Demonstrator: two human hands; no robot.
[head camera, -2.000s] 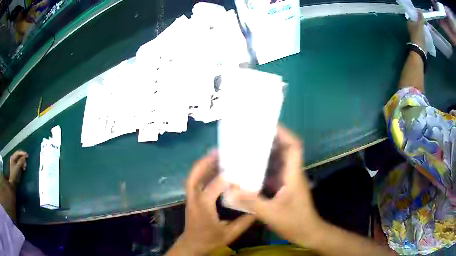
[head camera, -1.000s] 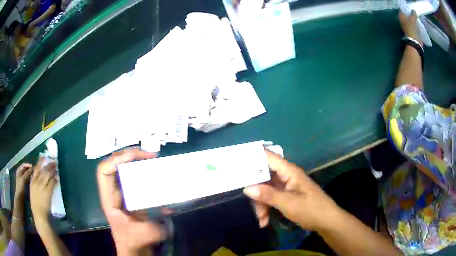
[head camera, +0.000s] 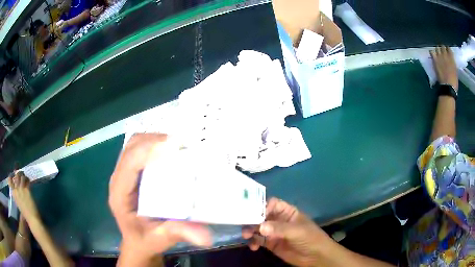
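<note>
A long white product carton (head camera: 208, 193) with a small green mark lies across the front of the view. My left hand (head camera: 151, 208) grips its left end, fingers over the top and thumb in front. My right hand (head camera: 284, 229) touches its lower right corner with thumb and fingertips. The right end looks closed, but blur hides any flap. Behind the carton, a spread pile of white leaflets (head camera: 234, 104) lies on the green table.
A blue and white supply box (head camera: 323, 86) with open flaps stands behind, holding folded papers. Left, another person's hand (head camera: 21, 190) touches a white carton (head camera: 41, 171). Right, a hand (head camera: 445, 65) rests on white papers; its arm has a flowered sleeve (head camera: 448, 167). A pale rail (head camera: 104, 138) crosses behind.
The view has shifted, showing more of the supply box. The carton in my hands has turned and moved slightly. The carton at far left has turned to lie sideways.
</note>
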